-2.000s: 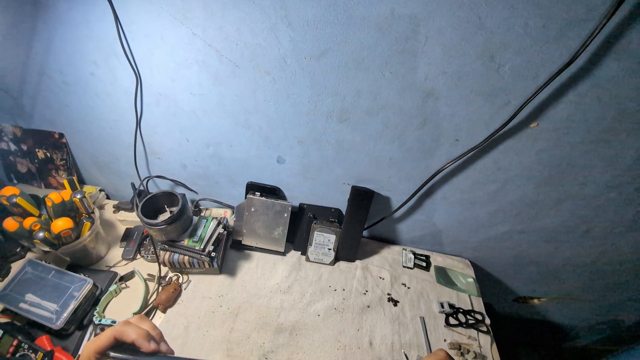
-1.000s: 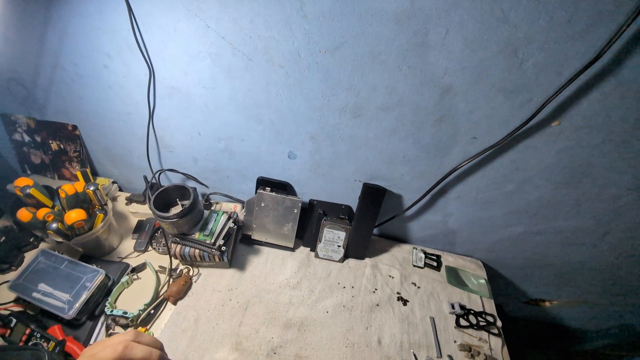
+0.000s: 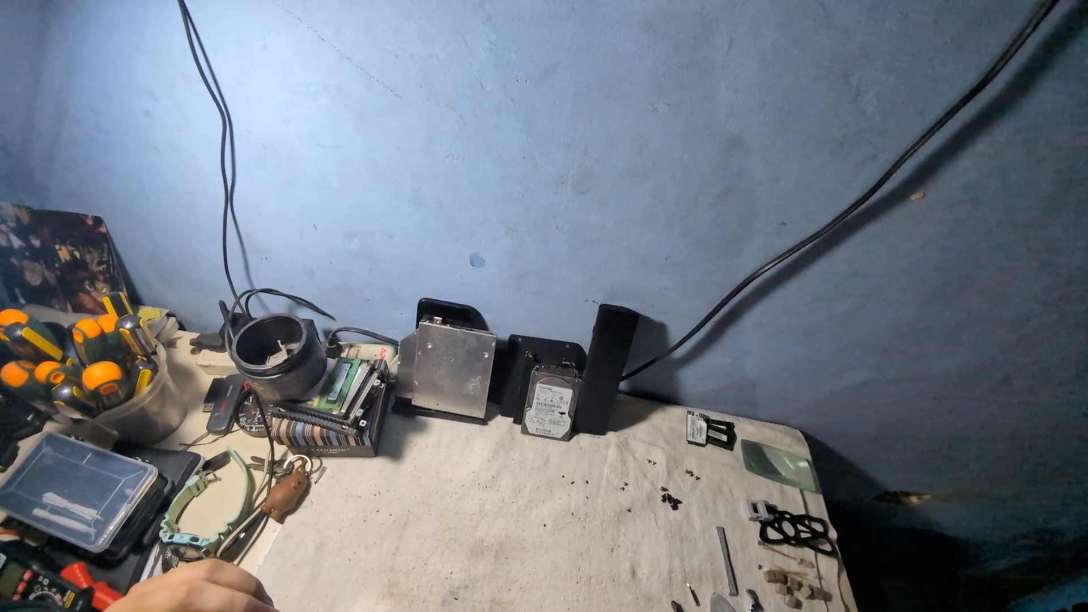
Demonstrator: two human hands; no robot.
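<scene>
My left hand [image 3: 194, 588] shows only as its knuckles at the bottom left edge; its fingers and anything in them are hidden. It lies just below a pale green watch with its strap [image 3: 204, 510] and to the right of a multimeter [image 3: 38, 586] and a red plastic-handled object [image 3: 87, 585]. My right hand is out of view. At the back of the cloth-covered table, a hard disk drive [image 3: 551, 404] leans upright beside a silver optical drive [image 3: 453, 367].
Screwdrivers with orange and black handles stand in a plastic tub [image 3: 153, 412] at left, near a clear-lidded box [image 3: 81, 489]. A black round container [image 3: 279, 357] adjoins a striped box [image 3: 327, 435]. Small screws [image 3: 671, 498], a coiled black cable [image 3: 795, 529] and a metal strip [image 3: 727, 561] lie at right.
The fingertips seen at the bottom right two seconds ago have left the view. The dark edge that lay by my left hand then no longer shows.
</scene>
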